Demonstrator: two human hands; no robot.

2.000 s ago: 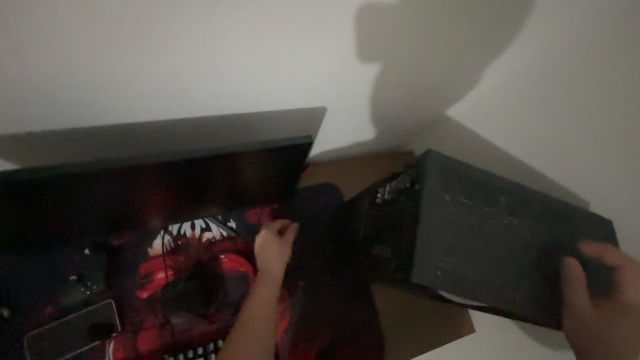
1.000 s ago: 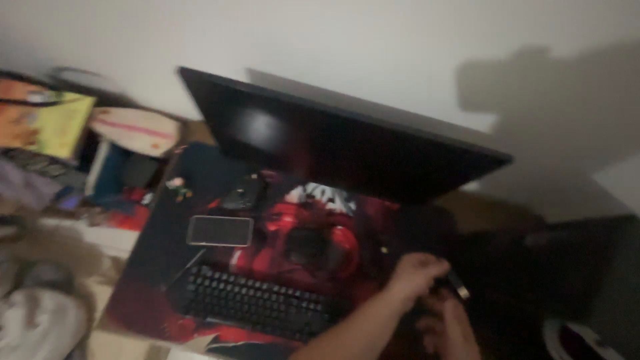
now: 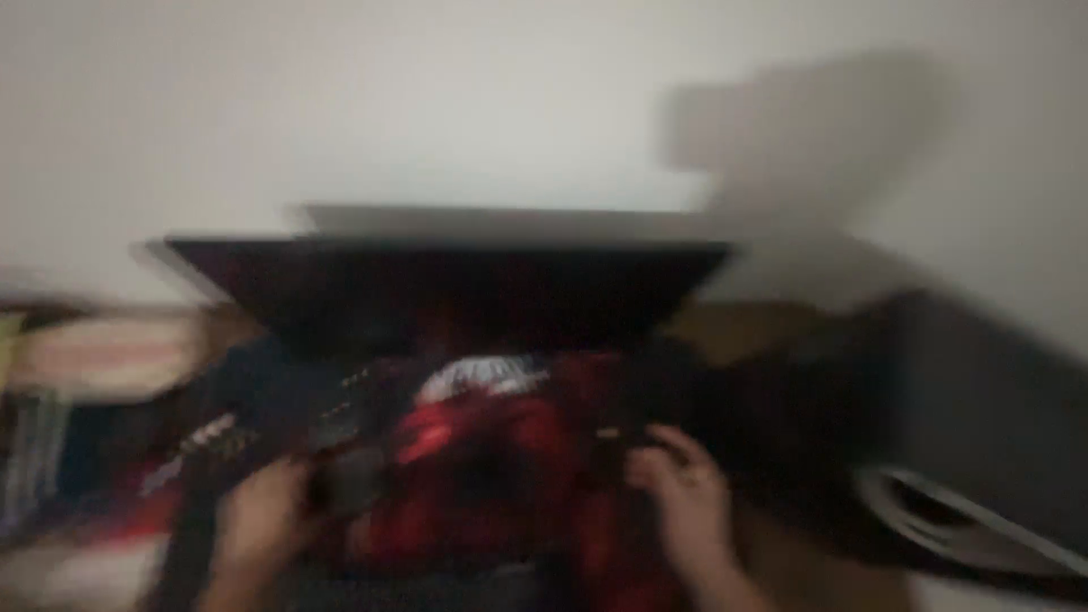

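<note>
The view is strongly blurred. My left hand (image 3: pixel 262 518) is at the lower left, beside a dark, flat thing (image 3: pixel 353 480) that looks like the phone; whether it touches it cannot be told. Right of the middle, my right hand (image 3: pixel 684 493) has bent fingers by a small dark object with a light tip (image 3: pixel 608 433); the hold on it is unclear. Between the hands lies a red and black desk mat (image 3: pixel 425 433) with a white printed figure. Behind both hands stands a black monitor (image 3: pixel 476 297). The keyboard (image 3: pixel 408 591) shows faintly at the bottom edge.
A black computer case (image 3: pixel 994 425) stands on the right, with a pale looped thing (image 3: pixel 926 518) in front of it. At the left are a pale and pink pouch (image 3: pixel 110 353) and upright books or folders (image 3: pixel 34 450). A wall rises behind the monitor.
My right hand has left the computer case, where it was two seconds ago. My hands were close together one second ago and are now apart. The view has swung left, then partly back.
</note>
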